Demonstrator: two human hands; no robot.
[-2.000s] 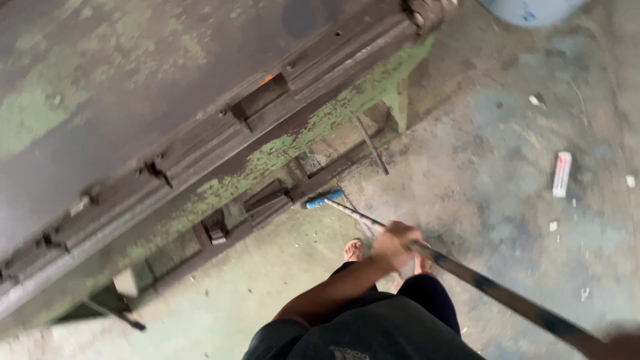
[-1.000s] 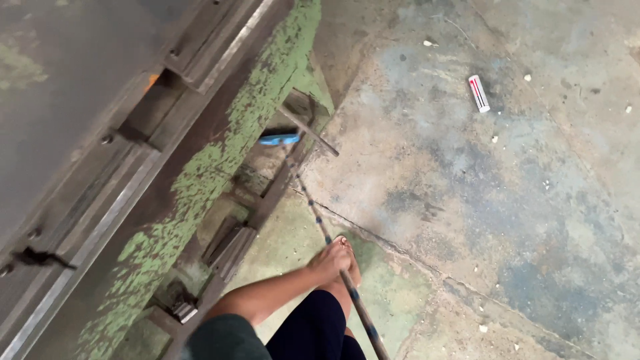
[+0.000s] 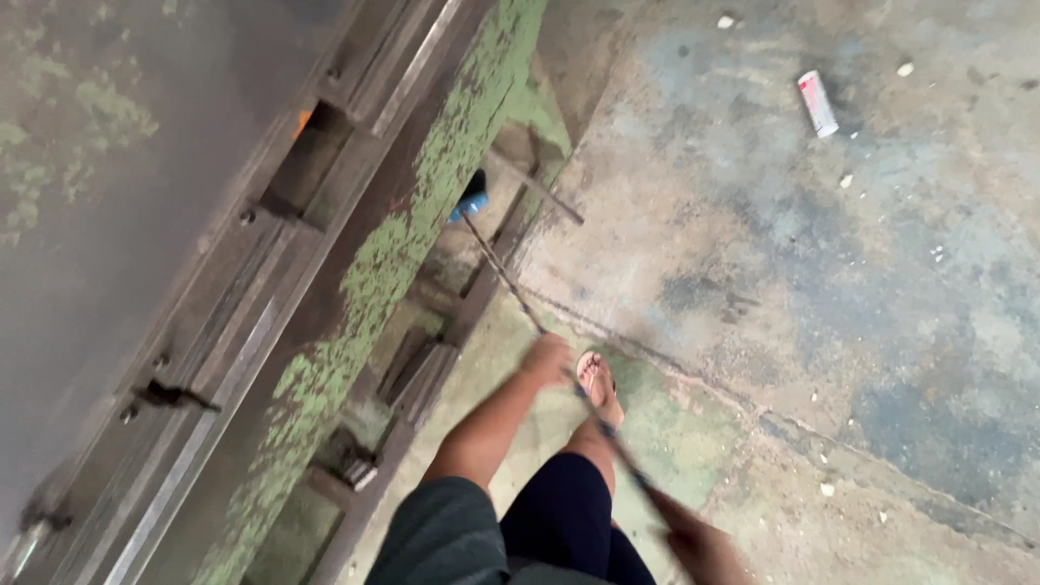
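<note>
A broom (image 3: 504, 276) with a blue head (image 3: 469, 205) and a long dark-banded handle slants across the view. My left hand (image 3: 548, 360) is closed around the handle at mid-length, above my sandalled foot. Lower right, my right hand (image 3: 703, 544) grips the handle nearer its upper end, blurred by motion. The blue head reaches under the edge of a large metal machine (image 3: 382, 252) with worn green paint, so its bristles are partly hidden.
The machine's dark flat top (image 3: 162, 203) and slotted metal edge fill the left. A short rod (image 3: 544, 191) juts from its base. On the stained, cracked concrete floor (image 3: 731, 268) lie a white and red cylinder (image 3: 817, 104) and several small pale scraps (image 3: 827, 489).
The broom head has moved from the floor beside the machine's base to partly beneath its edge. My right hand, out of view one second ago, shows again. The view has shifted considerably.
</note>
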